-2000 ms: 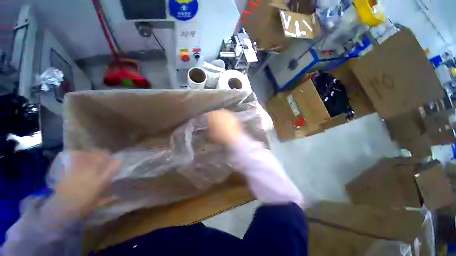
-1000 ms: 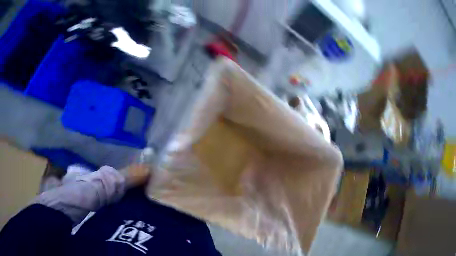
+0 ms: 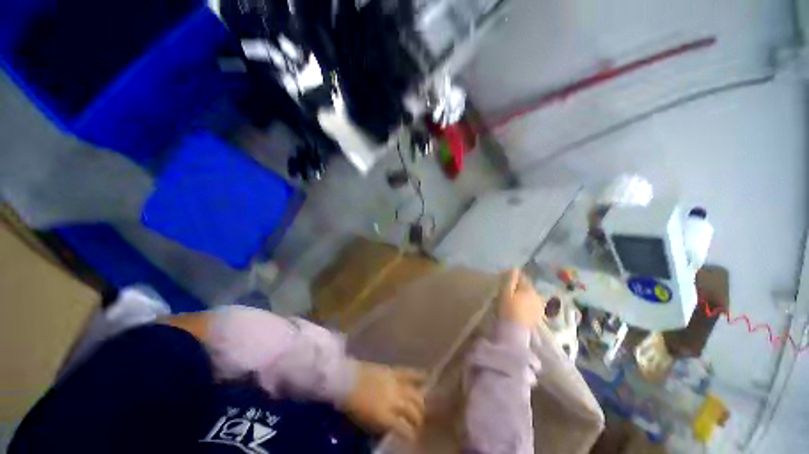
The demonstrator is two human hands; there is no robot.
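Note:
A brown carton (image 3: pixel 426 310) with thin clear liner film over its rim stands tilted in the view at the lower centre. My left hand (image 3: pixel 388 399) lies at the near rim, its fingers bent at the edge; blur hides whether they grip it. My right hand (image 3: pixel 521 301) is closed on the rim at the carton's far corner. Its forearm crosses in front of the carton. The inside of the carton is mostly hidden.
A blue stool (image 3: pixel 217 199) and a deep blue bin (image 3: pixel 133 97) stand at the upper left, beside a dark cable pile (image 3: pixel 355 62). A red dustpan (image 3: pixel 452 148) is near the wall. A white machine (image 3: pixel 652 262) and rolls (image 3: pixel 561 328) are at the right.
The view has swung towards the wall and blue stool. The carton now appears lower, its opening mostly out of sight. My right hand has come back into view at its far corner.

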